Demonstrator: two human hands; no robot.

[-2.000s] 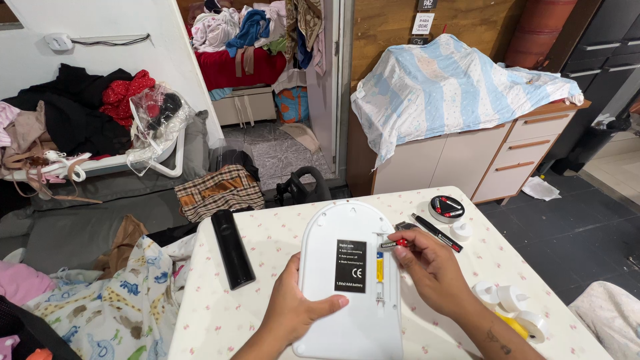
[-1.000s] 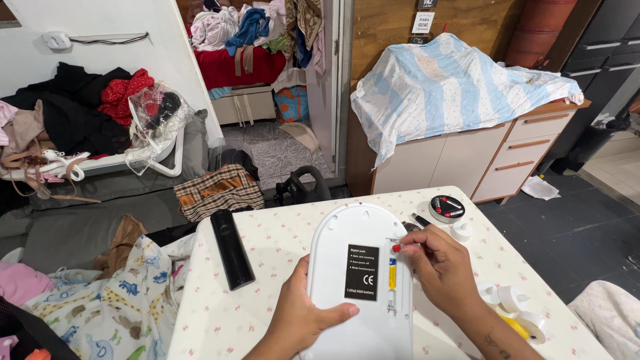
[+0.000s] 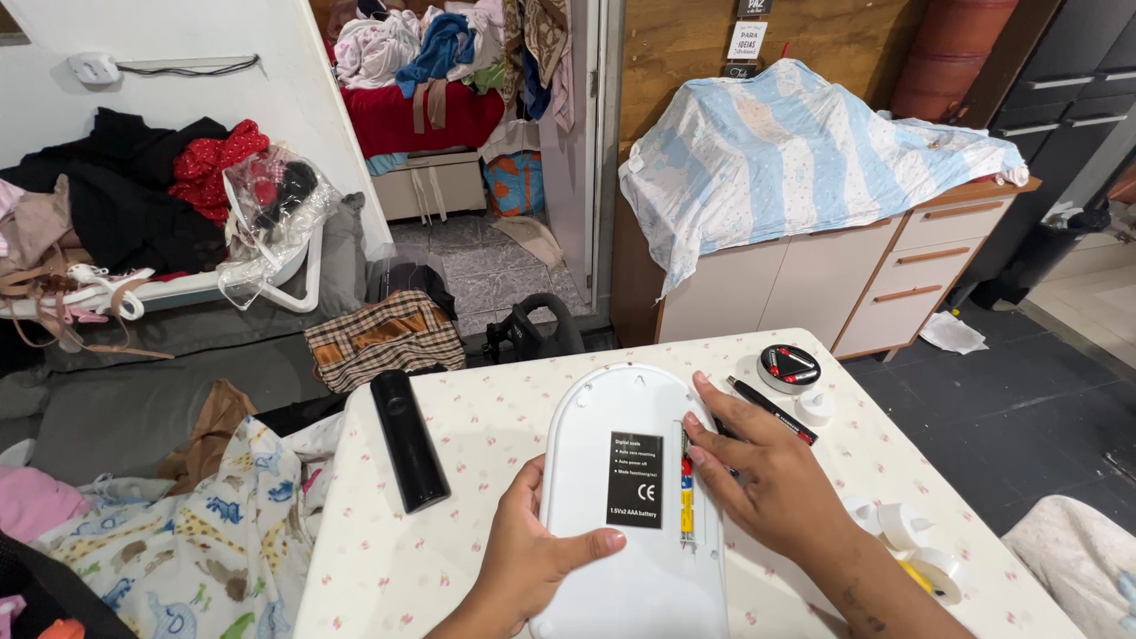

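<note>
A white digital scale lies underside up, its black printed label facing me. My left hand grips its left edge, thumb across the underside. In the battery slot at the right sit a yellow and blue AAA battery and, above it, a red-ended battery. The fingertips of my right hand rest at the top of the slot, on or beside the red-ended battery; whether they pinch it is hidden. Past my right hand are a black pen-like tool and a round black tin holding several batteries.
On the flowered tabletop lies a black remote-like case at the left. White tealight candles and a tape roll lie at the right. Behind stands a cabinet under a striped cloth; clothes are piled at the left.
The red-ended battery, held in my right fingers at the slot's top earlier, is now down in the slot. My right hand has opened out over the scale's right edge.
</note>
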